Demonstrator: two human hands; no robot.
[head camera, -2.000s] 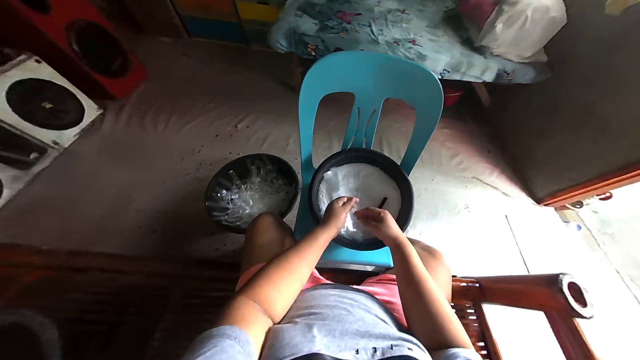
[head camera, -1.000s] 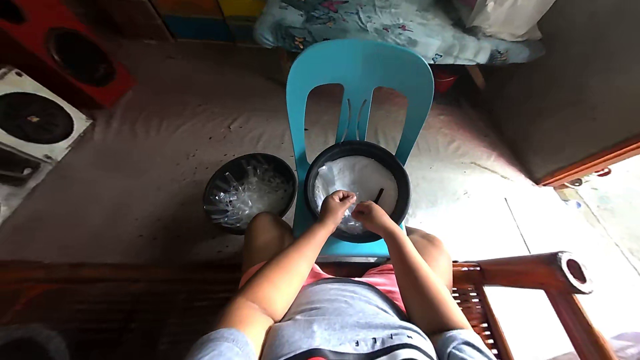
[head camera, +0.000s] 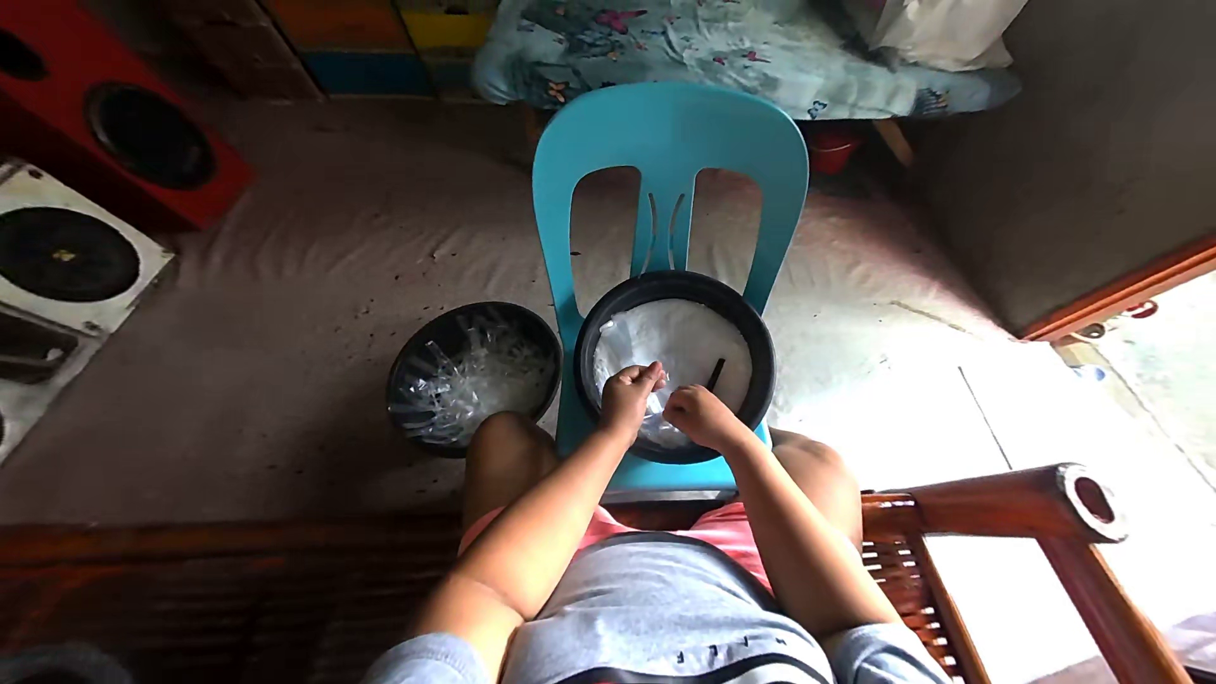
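Note:
A round black basin (head camera: 763, 366) stands on the seat of a teal plastic chair (head camera: 670, 123). It holds a white granular or powdery material (head camera: 698, 332) and some clear plastic. A dark stick-like handle (head camera: 716, 373) pokes up from the white material. My left hand (head camera: 630, 397) is over the basin's near left part, fingertips pinched on a small piece of clear plastic. Close beside it, to the right, my right hand (head camera: 701, 415) has its fingers curled; whether they hold anything is hidden. A second black basin (head camera: 404, 366) on the floor at left holds many clear plastic strips or small bags (head camera: 465, 380).
Red (head camera: 204, 180) and white (head camera: 142, 275) speaker cabinets stand at left. Behind the chair is a surface with a butterfly-patterned cloth (head camera: 655, 43) and a white bag (head camera: 940, 33). A wooden bench armrest (head camera: 997, 503) is at right, near an orange-edged doorway (head camera: 1121, 290).
Both hands stay over the basin on the chair, with small shifts of the fingers. The basins and the chair have not plainly moved.

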